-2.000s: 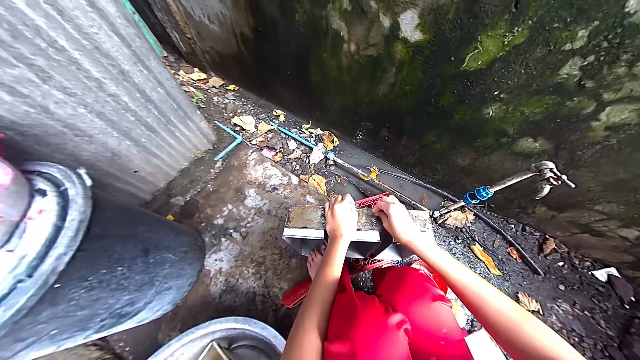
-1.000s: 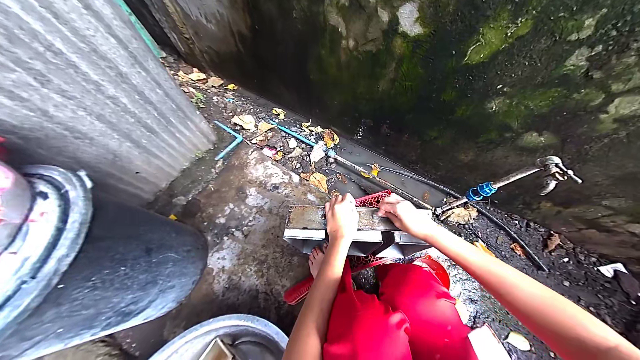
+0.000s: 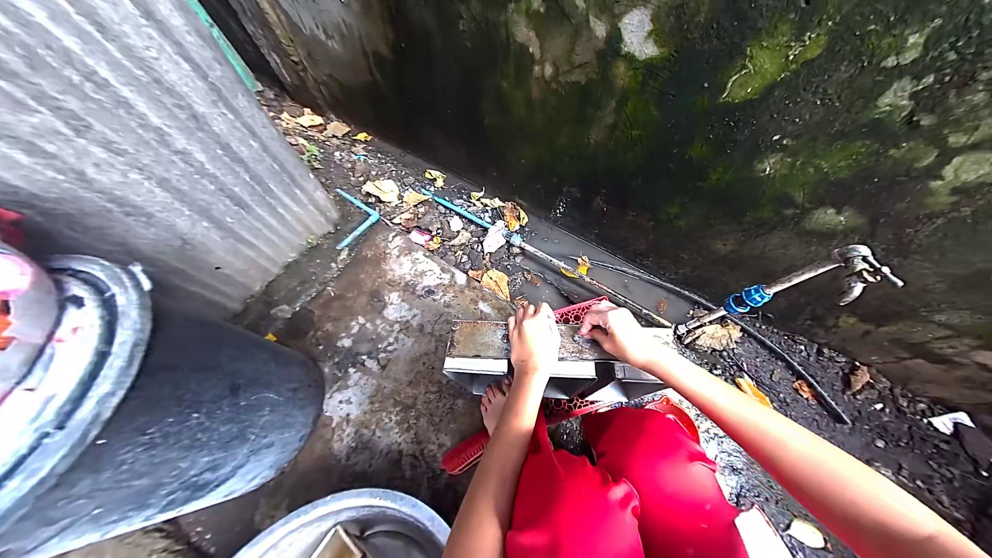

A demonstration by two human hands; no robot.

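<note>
A rectangular metal piece [image 3: 480,341] with a worn, rust-stained top and open sections below lies crosswise in front of my knees. My left hand [image 3: 535,339] is closed over its top edge, left of the middle. Further right, my right hand [image 3: 612,332] rests on the same top with its fingers bent; whether it pinches something small cannot be told. A red plastic mesh basket [image 3: 577,311] shows behind and beneath the metal piece. My bare foot [image 3: 493,404] and a red sandal [image 3: 465,453] are just below its left part.
A large dark barrel [image 3: 209,411] stands at left beside a corrugated sheet [image 3: 155,139]. A metal basin [image 3: 349,511] sits at the bottom. A tap [image 3: 859,271] on a pipe projects at right, before a mossy wall [image 3: 697,139]. Blue pipe pieces [image 3: 360,229] and leaves litter the ground.
My right hand has shifted slightly on the metal piece's top. My left hand stays at about the same place on it.
</note>
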